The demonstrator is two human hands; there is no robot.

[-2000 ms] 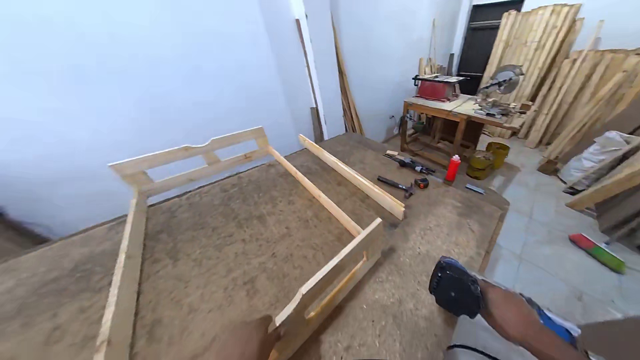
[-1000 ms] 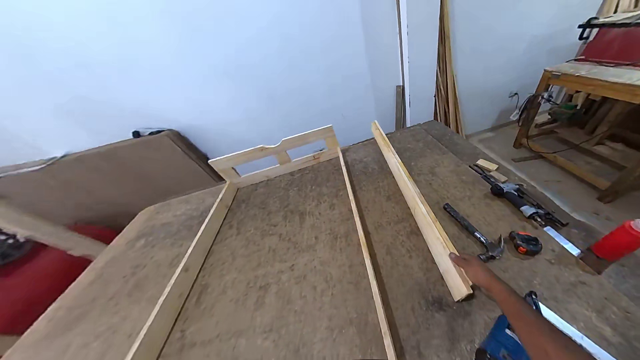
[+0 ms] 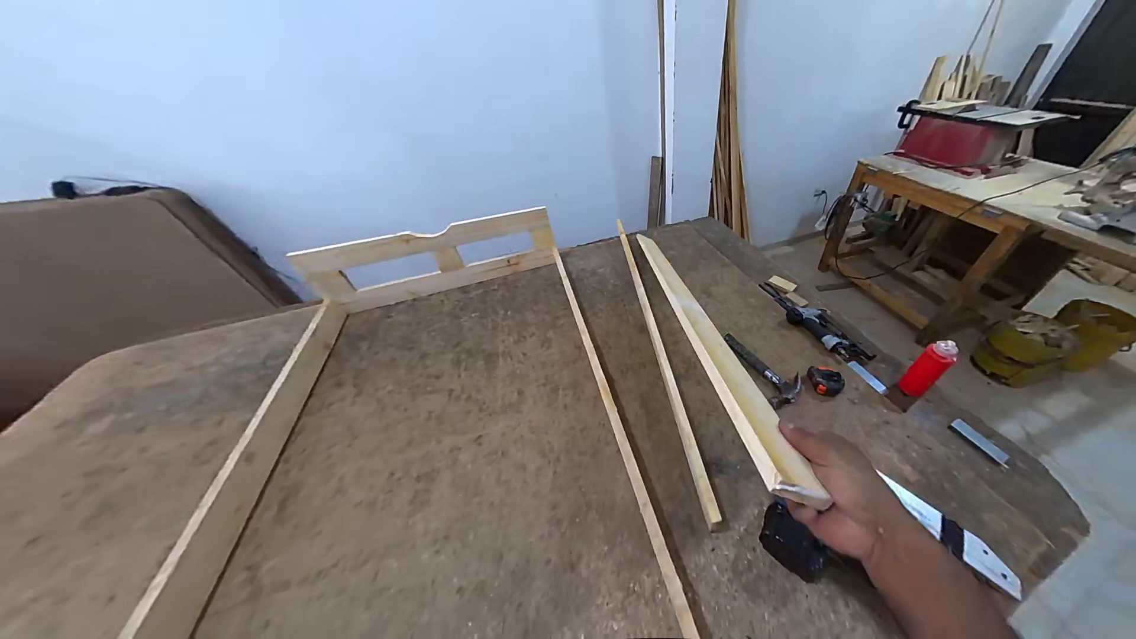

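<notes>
My right hand grips the near end of a long wooden board, tilted over the right part of the worktable. Left of that board a thin wooden strip lies on the tabletop. A wooden frame stands on the table: a notched end panel with cut-outs at the back, a side rail on the left and another rail on the right. Below my right hand sits a black power-tool battery, partly hidden. My left hand is out of view.
On the table's right lie a claw hammer, a tape measure, a power tool, a red bottle and a metal strip. A table saw stands on a bench behind, with yellow buckets on the floor.
My right hand has taken hold of the board, whose near end is raised, and the thin strip now shows apart from it. The power tool it carried two seconds ago is on the table.
</notes>
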